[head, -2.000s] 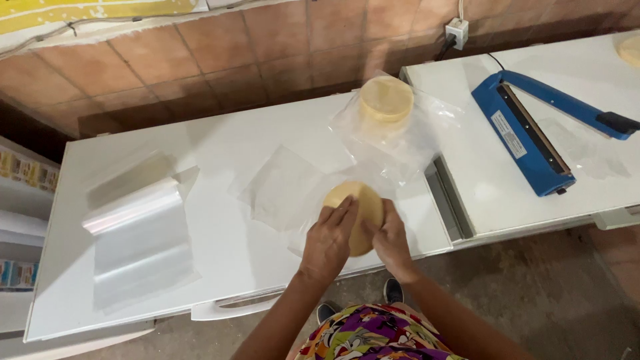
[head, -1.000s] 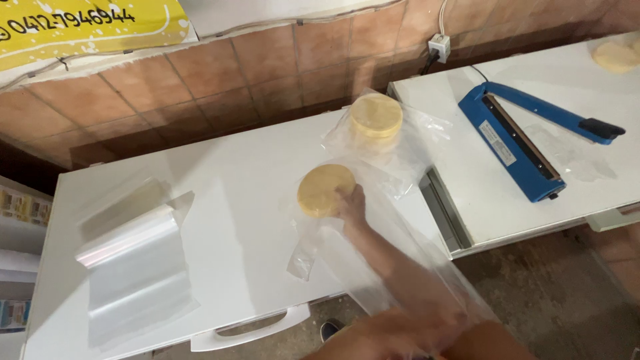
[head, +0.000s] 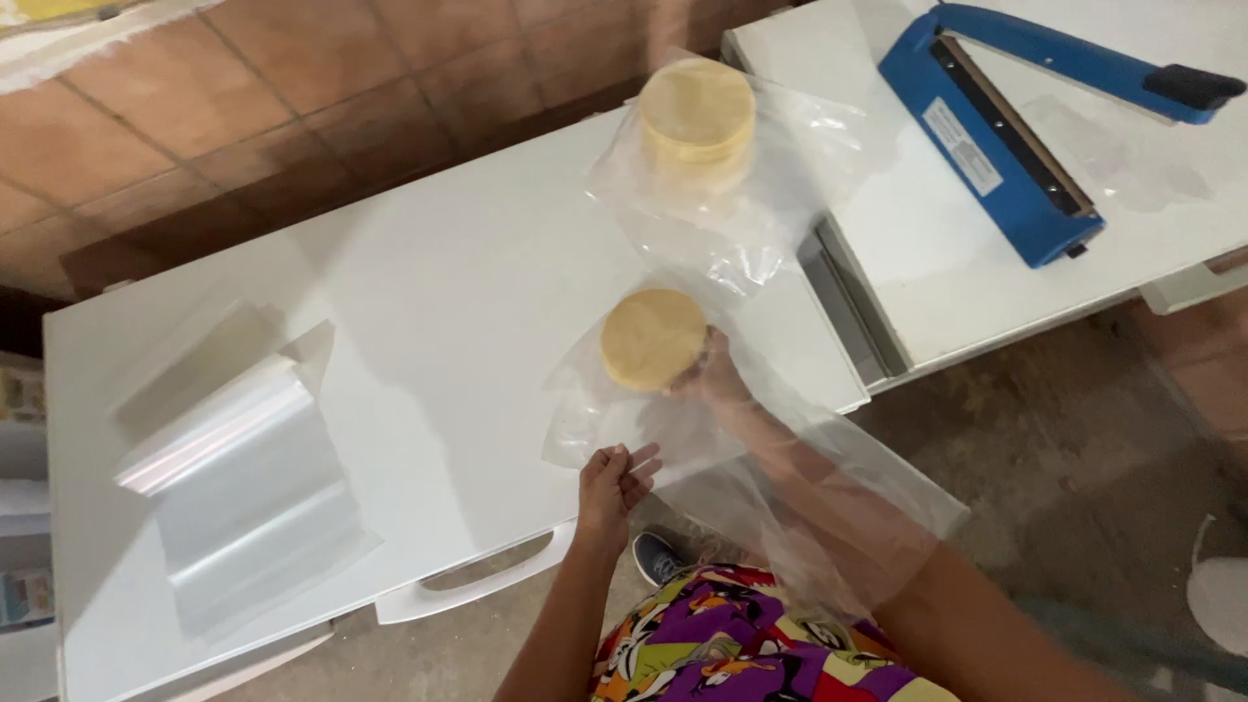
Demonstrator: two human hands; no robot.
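Note:
A clear plastic bag (head: 858,487) covers much of my right forearm. My right hand (head: 707,370) grips the near right side of a flat round stack of pale yellow discs (head: 653,336), with bag film around it. Below and left, my left hand (head: 612,483) pinches the film near the bag's lower left part, at the table's front edge. A taller stack of similar discs (head: 697,112) sits farther back in or on clear plastic film. What the discs are made of cannot be told.
A pile of clear plastic bags (head: 258,507) lies at the left of the white table (head: 419,292). On the adjoining white surface at right stands a blue impulse sealer (head: 994,146) with its arm raised. A gap separates the surfaces. A white handle (head: 478,585) juts from the front edge.
My left hand, at the discs two seconds ago, is now lower left at the film. The bag, lying on the table two seconds ago, now surrounds my right forearm.

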